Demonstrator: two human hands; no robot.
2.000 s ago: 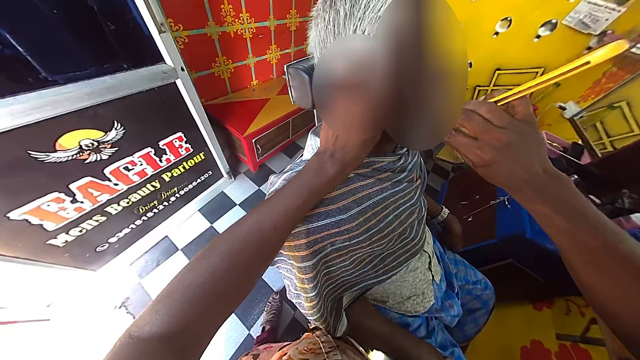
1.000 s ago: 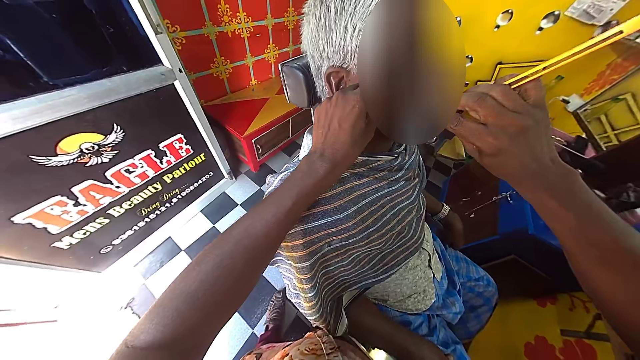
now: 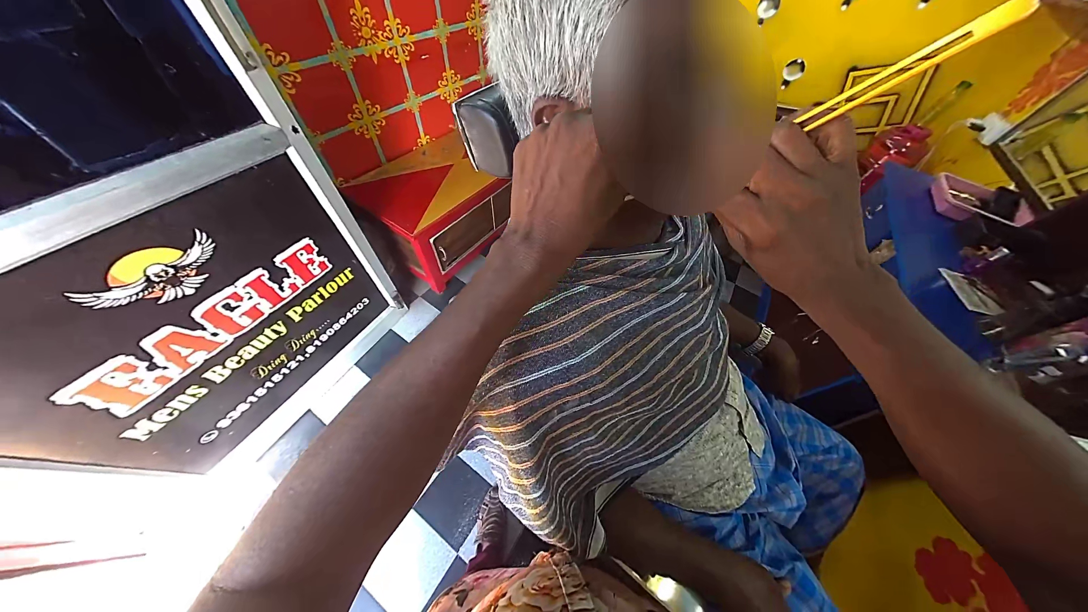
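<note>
A seated person with grey hair (image 3: pixel 552 51) is in front of me, a striped cloth (image 3: pixel 595 365) draped over the shoulders and chest. My left hand (image 3: pixel 565 174) lies against the side of the head, just below the ear; its fingertips are hidden behind the blurred area. On the other side, my right hand (image 3: pixel 799 191) grips a long yellow two-armed tool (image 3: pixel 918 68), like an open straight razor's handle, pointing up to the right. The hand is close to the lower face. Whatever its fingertips touch is blurred or hidden.
A black padded headrest (image 3: pixel 489 132) stands behind the head, beside a red and yellow cabinet (image 3: pixel 425 204). At left is a glass door panel with writing (image 3: pixel 102 323). A blue counter (image 3: pixel 922 246) at right holds a pink tray (image 3: pixel 977 200) and loose items. The floor is checkered (image 3: pixel 408 544).
My left hand has come down from over the face to beside the ear since the oldest frame. The right hand still holds the yellow tool near the face.
</note>
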